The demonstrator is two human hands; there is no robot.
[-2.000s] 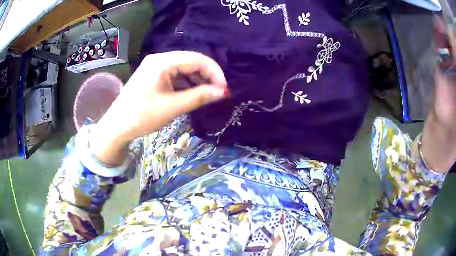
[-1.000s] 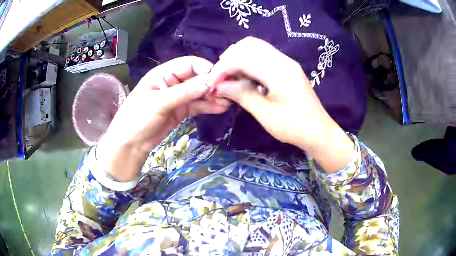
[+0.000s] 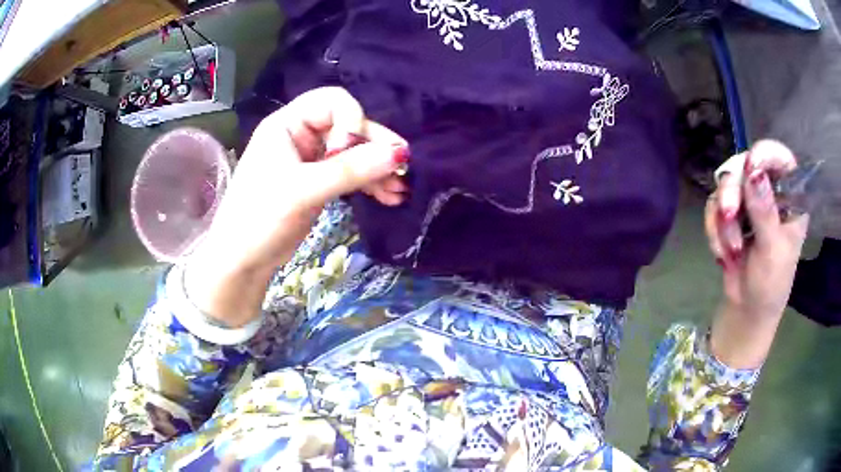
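The dark purple garment piece (image 3: pixel 479 138) lies over the lap, with white embroidered flowers, leaves and stepped lines. My left hand (image 3: pixel 323 161) is raised over its left part, thumb and fingertips pinched together. A tiny pale glint, perhaps a bead or small button (image 3: pixel 401 170), shows at the red-nailed fingertips. My right hand (image 3: pixel 756 217) is out to the right, away from the cloth, with its fingers curled. Pointed silver blades, likely small scissors (image 3: pixel 811 175), stick out beside its fingers. No needle or thread can be made out.
A translucent pink tub (image 3: pixel 180 195) stands on the green floor at left. Behind it is a pale box of spools (image 3: pixel 171 90). Dark, blue-edged furniture stands at both sides. A dark object (image 3: pixel 819 281) lies at the right edge, below my right hand.
One second ago both hands met at the fingertips over the cloth. My right hand has since drawn far to the right. My left hand stays in nearly the same place, still pinching.
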